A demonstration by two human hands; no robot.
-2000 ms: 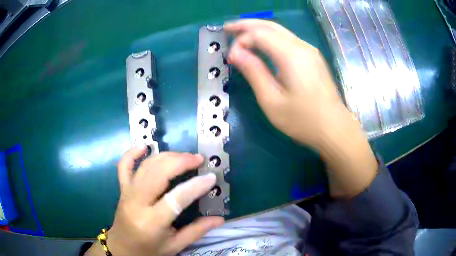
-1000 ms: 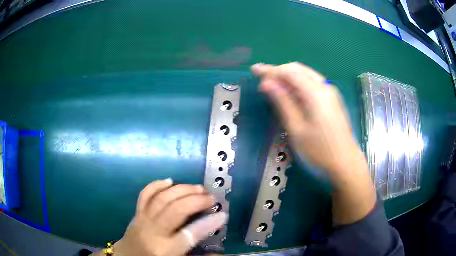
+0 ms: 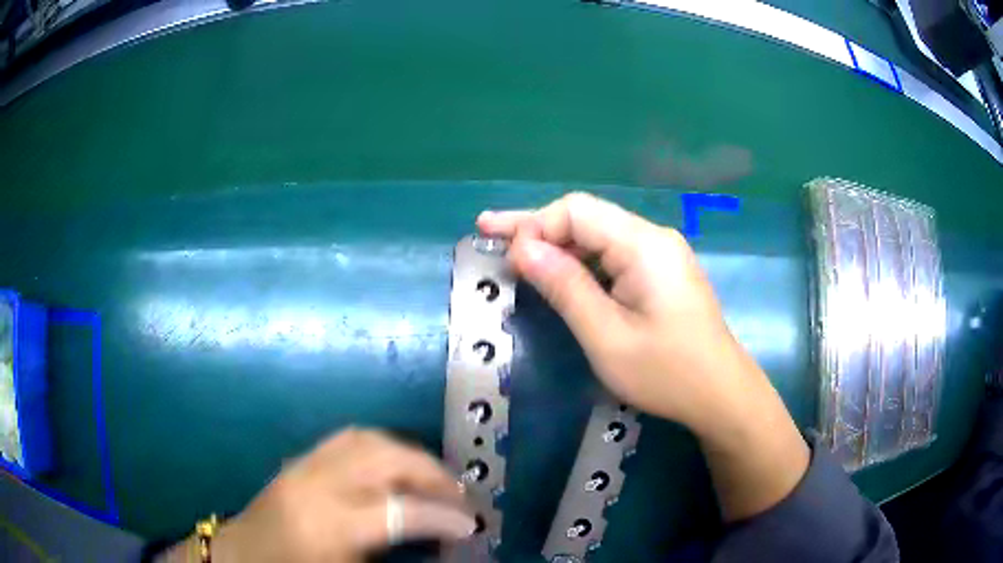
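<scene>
A long grey multi-hole metal bar (image 3: pixel 464 382) lies lengthwise in front of me, its near end partly hidden by my left hand. My right hand (image 3: pixel 616 297) is at its far end, index fingertip at the end and thumb at the right corner, closed on it. My left hand (image 3: pixel 363 495) is blurred over the lower part of this bar, with a whitish band on one finger; its grip cannot be told. A second multi-hole bar (image 3: pixel 588 504) lies tilted to the right, its far end hidden under my right hand. Small shiny bits show in the holes.
Stacked clear plastic trays (image 3: pixel 880 330) with strong glare stand at the right. A blue bin (image 3: pixel 33 379) is at the left edge, beside a blue tape outline (image 3: pixel 105 429). Blue tape (image 3: pixel 709 203) marks the green surface (image 3: pixel 330 121). Pale rails (image 3: pixel 759 20) run along the far side.
The view has shifted. The left bar now lies straighter and nearer me relative to the other bar. My right hand has come from beyond the bars onto its far end.
</scene>
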